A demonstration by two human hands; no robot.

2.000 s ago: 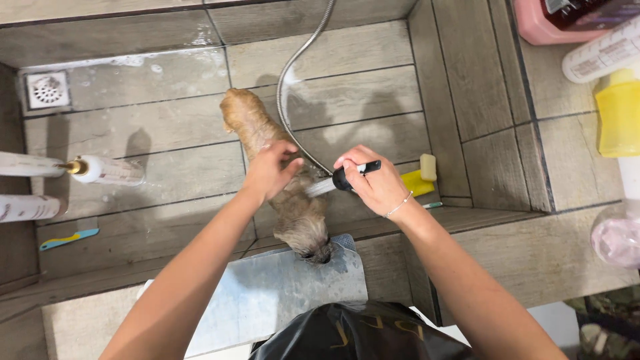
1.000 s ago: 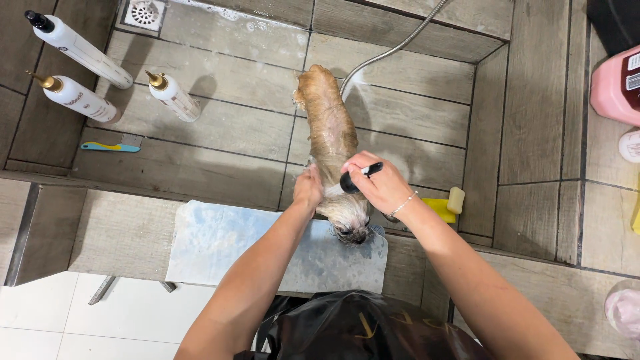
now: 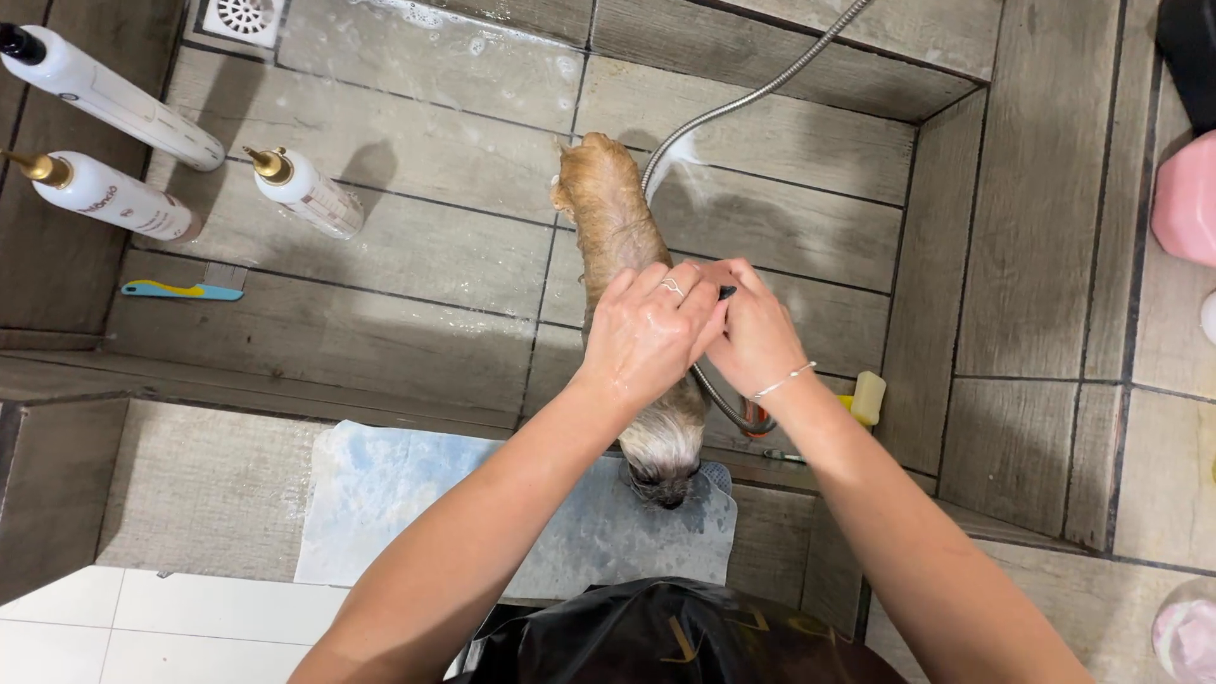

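A wet tan dog (image 3: pixel 616 204) stands in the tiled tub, its grey-and-white head over the blue-white mat (image 3: pixel 418 503) on the front ledge. My left hand (image 3: pixel 651 328) is above the dog's back, fingers bent, touching my right hand (image 3: pixel 755 328). A small black end of the shower handle (image 3: pixel 727 293) pokes out between the two hands; the rest of it is hidden. From the right hand's far side the metal shower hose (image 3: pixel 750 100) runs up to the tub's back edge, and a loop of it lies below my right wrist. Whether the left hand grips anything is hidden.
Several white bottles, one a pump-less gold-capped bottle (image 3: pixel 309 195), stand at left near a blue-and-yellow comb (image 3: pixel 183 291). A floor drain (image 3: pixel 241 16) is at the back left. A yellow sponge (image 3: pixel 866 399) rests by the right wall; a pink container (image 3: pixel 1187 199) is on the right ledge.
The shower head was over the dog's neck in my right hand one second ago. Both hands have since come together above the dog's back.
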